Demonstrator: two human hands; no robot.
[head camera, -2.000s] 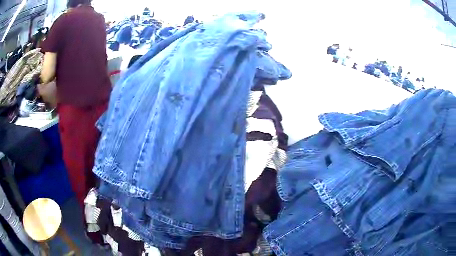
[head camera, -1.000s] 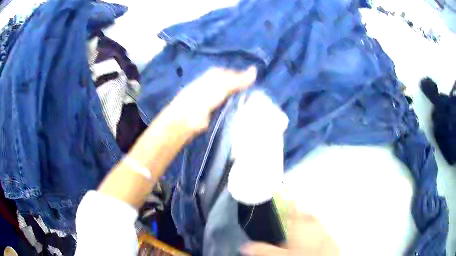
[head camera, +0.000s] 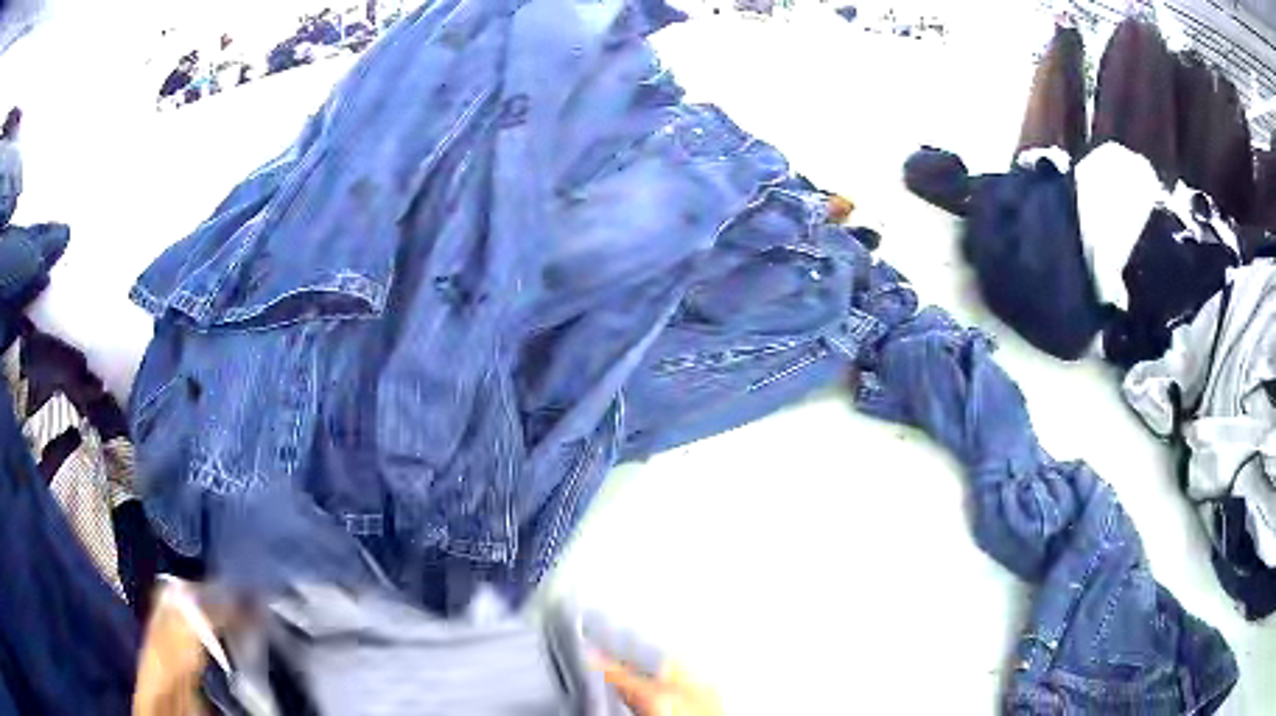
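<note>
A pale grey-blue, inside-out pair of jeans (head camera: 434, 663) is at the bottom edge, blurred and cut off by the frame. My left hand (head camera: 171, 655) is at its left side, blurred and partly out of the picture, closed on the cloth. My right hand (head camera: 655, 688) is at its right side, blurred, with only some fingers showing against the cloth. The cloth spans between both hands. No snips can be made out.
A heap of blue jeans (head camera: 462, 266) lies ahead on the pale table (head camera: 784, 560). A twisted jeans leg (head camera: 980, 434) trails to the lower right. Dark and white garments (head camera: 1036, 259) are at the right. Striped cloth (head camera: 81, 483) is at the left.
The view has swung right, away from the person in dark red. My left hand has left the denim heap and is now low at the left. The pale jeans are now spread between my hands.
</note>
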